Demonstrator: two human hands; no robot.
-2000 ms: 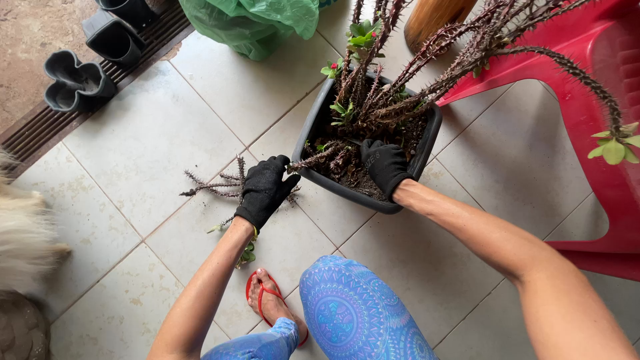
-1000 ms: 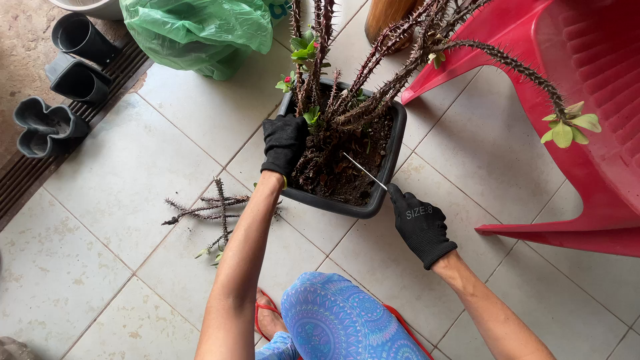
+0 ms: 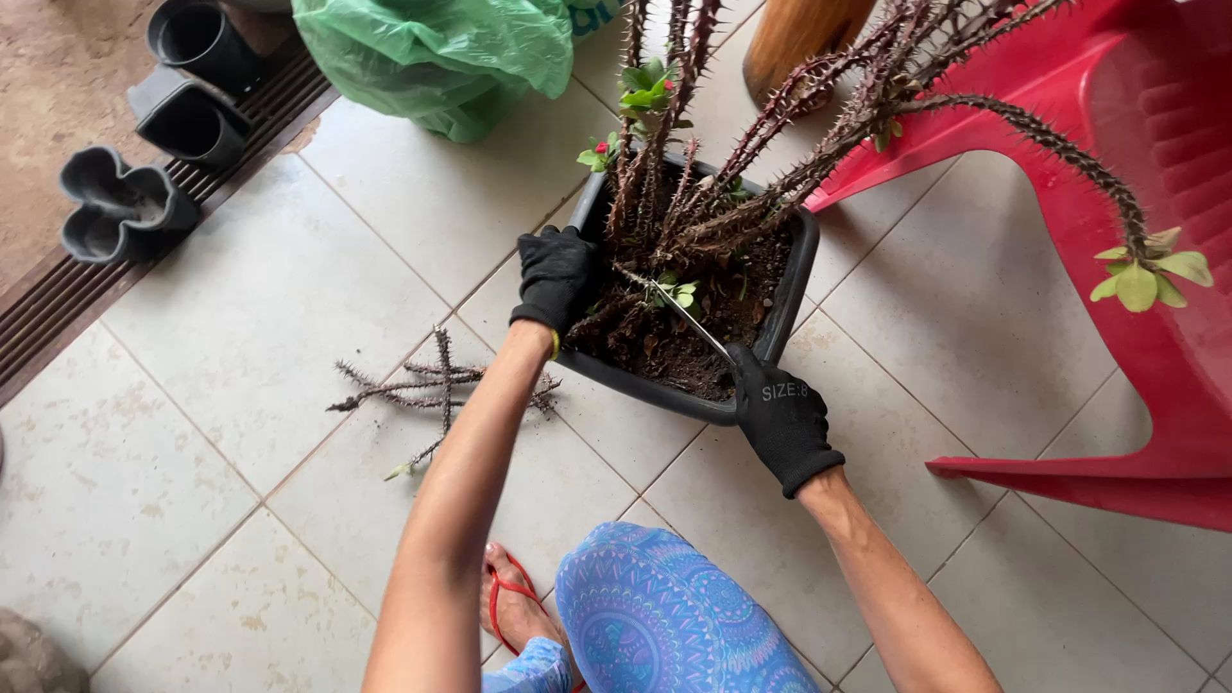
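Note:
A thorny, crown-of-thorns-like plant point(image 3: 760, 183) with a few leaves and small red flowers grows in a black square pot point(image 3: 804, 289) of dark soil. My left hand point(image 3: 553, 279), in a black glove, is at the pot's left rim; its fingers are curled, and whether they grip the rim cannot be made out. In my gloved right hand point(image 3: 782, 414), at the pot's lower right corner, is a thin metal blade point(image 3: 695, 322). Its tip touches or nearly touches a small leafy stem point(image 3: 630, 276) above the soil. Cut thorny stems point(image 3: 423, 390) lie on the tiles left of my left forearm.
A red plastic chair point(image 3: 1155, 385) stands at the right, beneath a drooping branch. Behind the pot are a green plastic bag point(image 3: 433, 58) and a wooden post or leg point(image 3: 799, 43). Several dark empty plant pots point(image 3: 125, 207) stand by a floor grate point(image 3: 58, 313) at the upper left.
Two seconds ago my right hand was over the soil inside the pot; now it is at the lower right corner. Since one second ago, the blade's tip has moved to the small leafy stem.

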